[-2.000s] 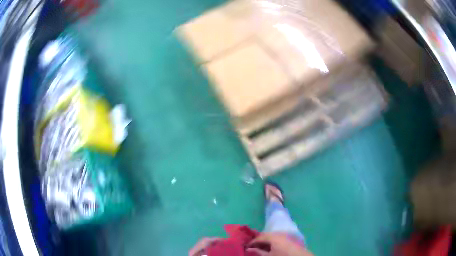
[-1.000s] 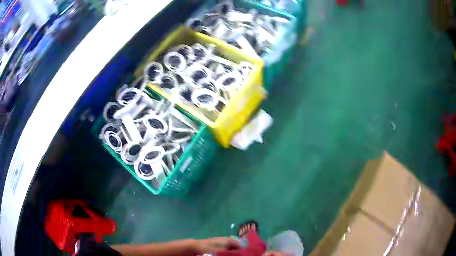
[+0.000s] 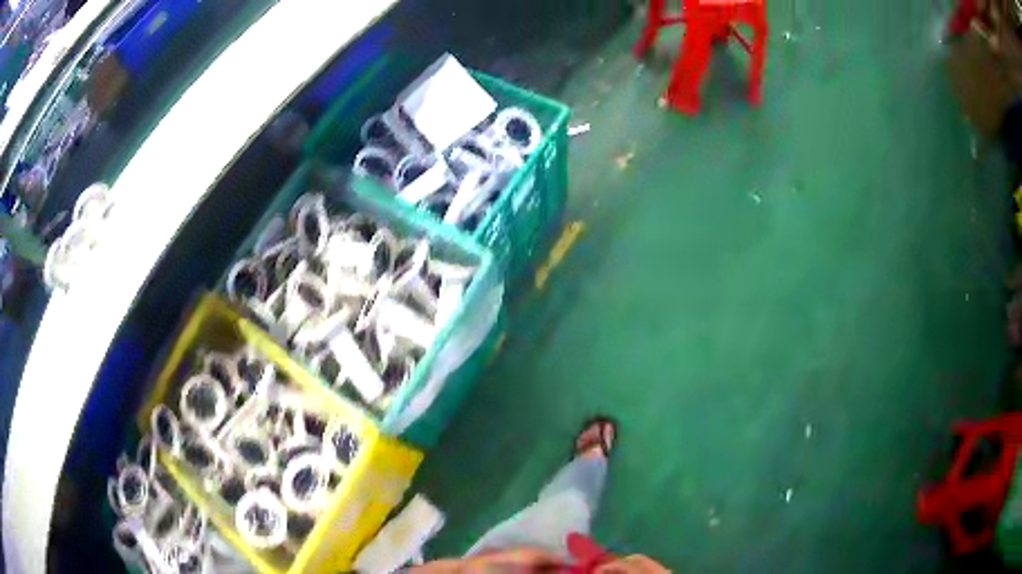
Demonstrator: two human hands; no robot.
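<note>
My left hand [image 3: 510, 561] and my right hand [image 3: 633, 564] are at the bottom edge, mostly cut off and blurred. A bit of red cloth [image 3: 587, 552] shows between them; whether the fingers grip it cannot be told. Nearest in front at the left are a yellow crate [image 3: 387, 477] and a green crate [image 3: 448, 325] behind it, both full of white ring-shaped pieces [image 3: 260, 518] with dark centres. Another green crate [image 3: 527, 213] farther back holds similar pieces and a white box-like item [image 3: 447, 103].
A curved white counter edge [image 3: 146, 213] runs along the left, with white rings [image 3: 81, 241] on it. A red stool [image 3: 717, 22] stands at the top, and a red plastic item [image 3: 973, 477] at the right. White paper or plastic [image 3: 401, 536] lies beside the yellow crate. My sandalled foot [image 3: 595, 435] is on the green floor.
The view has moved along the crate row. The yellow crate now appears lower left, the rear crates and red stool have come into view, and the cardboard carton has left it. The hands stay low.
</note>
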